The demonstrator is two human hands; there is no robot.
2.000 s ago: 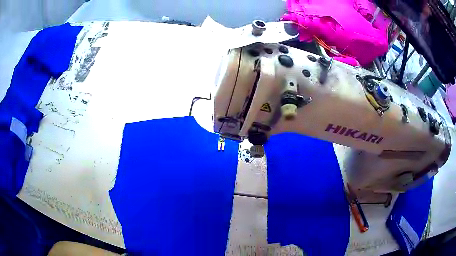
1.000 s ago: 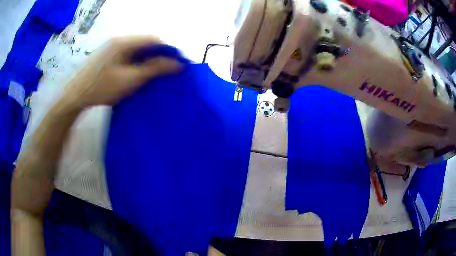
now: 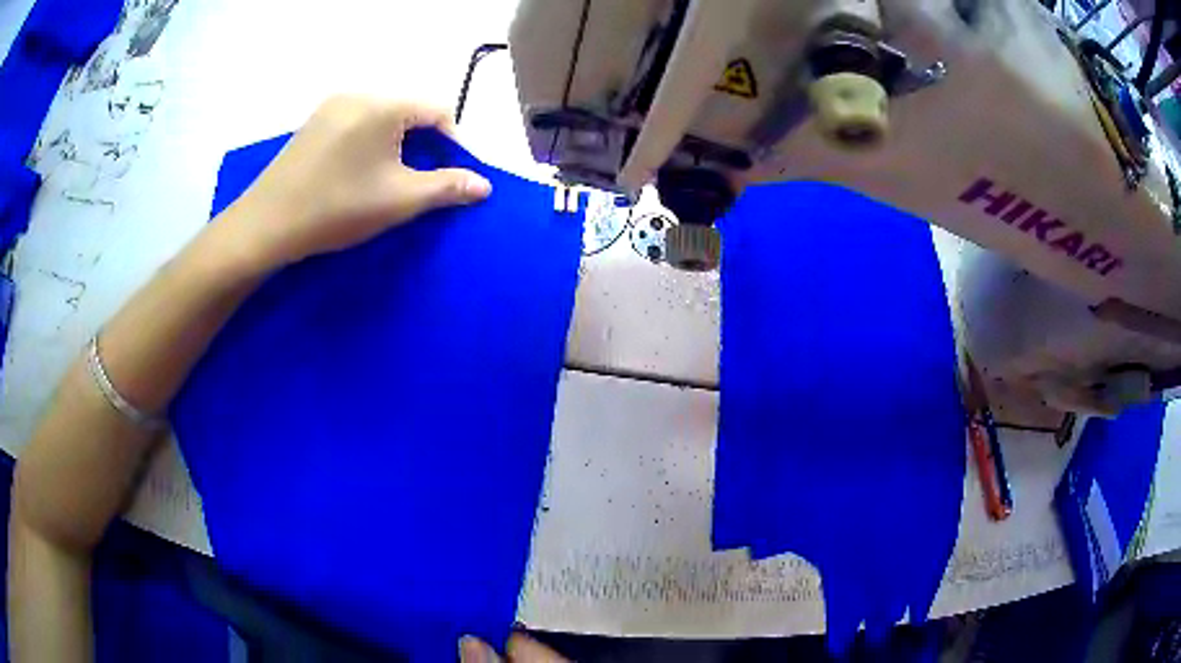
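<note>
A blue cut panel (image 3: 389, 376) lies flat on the white table left of the needle, its right edge running from the presser foot (image 3: 566, 198) to the table's front edge. My left hand (image 3: 343, 181) grips the panel's upper edge between thumb and fingers, left of the foot. My right hand (image 3: 512, 650) is cut off by the bottom edge; only fingertips show at the panel's lower right corner, and their grip is unclear. The cream sewing machine head (image 3: 777, 104) stands over the panel's upper right corner.
Stacked blue panels (image 3: 842, 376) lie right of the needle, with a notched lower edge. Orange-handled snips (image 3: 991, 469) lie near the machine base. Folded blue pieces (image 3: 1124, 492) are at the far right. More blue pieces (image 3: 45, 58) lie at the upper left. A thin bent rod (image 3: 469, 80) stands behind.
My left hand came in and took the panel's upper edge. Right fingertips now show at its lower corner. The panel has spread further left, and the view has moved closer to the machine.
</note>
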